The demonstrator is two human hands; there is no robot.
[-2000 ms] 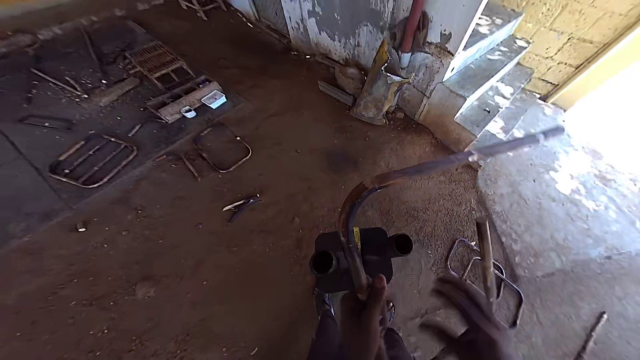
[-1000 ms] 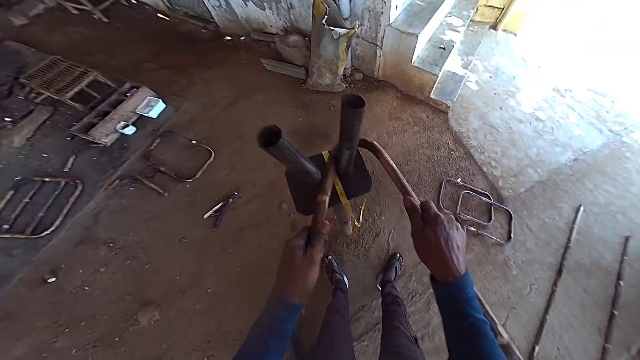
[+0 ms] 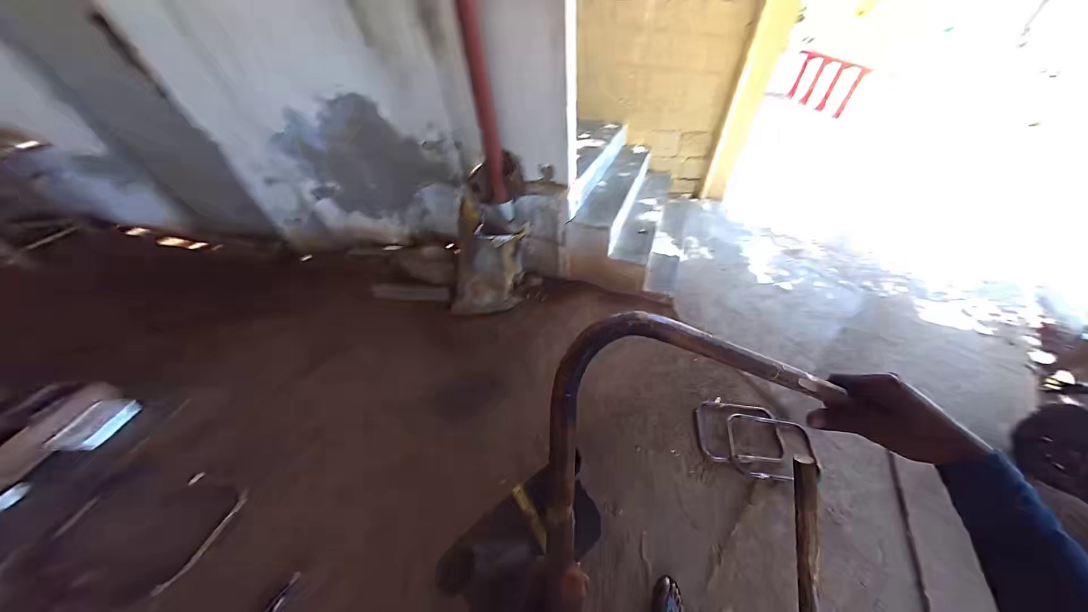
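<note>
A bent brown cane pole (image 3: 565, 399) curves up from the bottom of the view and runs down to the right. My right hand (image 3: 892, 416), in a blue sleeve, grips its straight part at the right. My left hand (image 3: 571, 586) is mostly cut off at the bottom edge, with fingers around the pole's lower end. Behind that end stands a dark, blurred bending stand (image 3: 501, 544) with a tube and a yellow strip (image 3: 529, 517). A wooden stick (image 3: 806, 535) rises upright at the bottom right.
Rounded cane frames (image 3: 756, 442) lie on the floor beyond the stick. Grey steps (image 3: 620, 204) and a worn sack (image 3: 489, 272) stand by the wall, under a red pipe (image 3: 483, 102). A blurred frame (image 3: 204, 535) lies at lower left. One foot (image 3: 667, 593) shows below.
The view has swung up toward the wall and steps. The pole's bend now stands higher above the stand, and my right hand grips it farther out to the right.
</note>
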